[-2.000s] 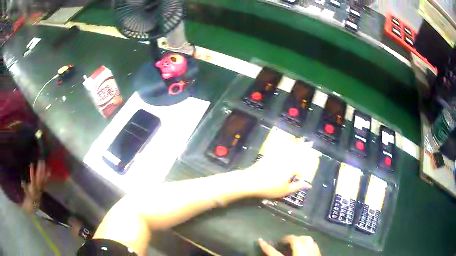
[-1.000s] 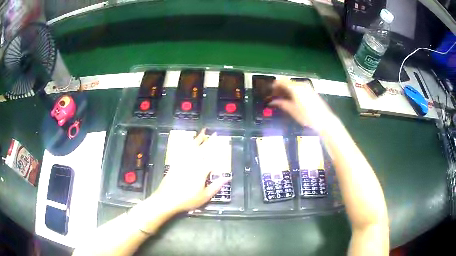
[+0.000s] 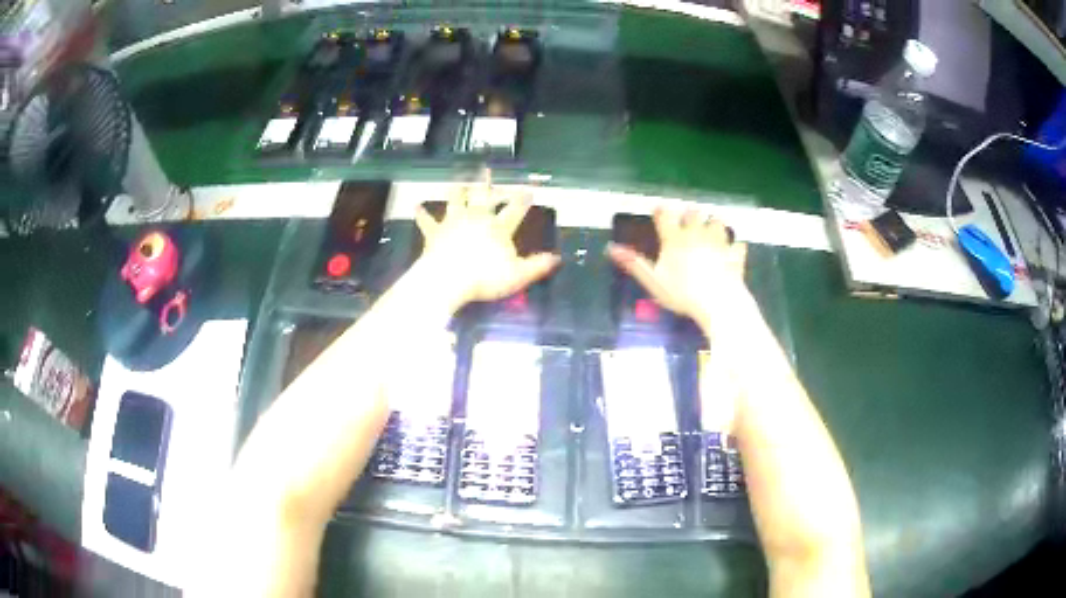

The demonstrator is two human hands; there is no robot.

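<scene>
A clear blister tray (image 3: 576,428) lies in front of me with keypad phones in two rows. In the near row several phones (image 3: 500,467) face up with glaring white screens. In the far row phones lie back up, like the one at the left (image 3: 354,237) with a red spot. My left hand (image 3: 477,251) is palm down over the far row, fingers spread, partly covering phones. My right hand (image 3: 687,266) lies palm down over far-row phones at the right, thumb apart. No phone is seen lifted. My right forearm partly covers the right near-row phone.
Another clear tray (image 3: 573,105) with several phones or housings lies on the green belt behind. At left are a fan (image 3: 70,140), a pink-red figure (image 3: 150,266), a red-white carton (image 3: 53,376) and a smartphone (image 3: 138,467) on white paper. At right are a bottle (image 3: 885,134) and blue mouse (image 3: 985,259).
My left hand has moved from the near row up to the far row. My right hand stays over the far row, its fingers now extended. Another loaded tray now shows on the belt behind.
</scene>
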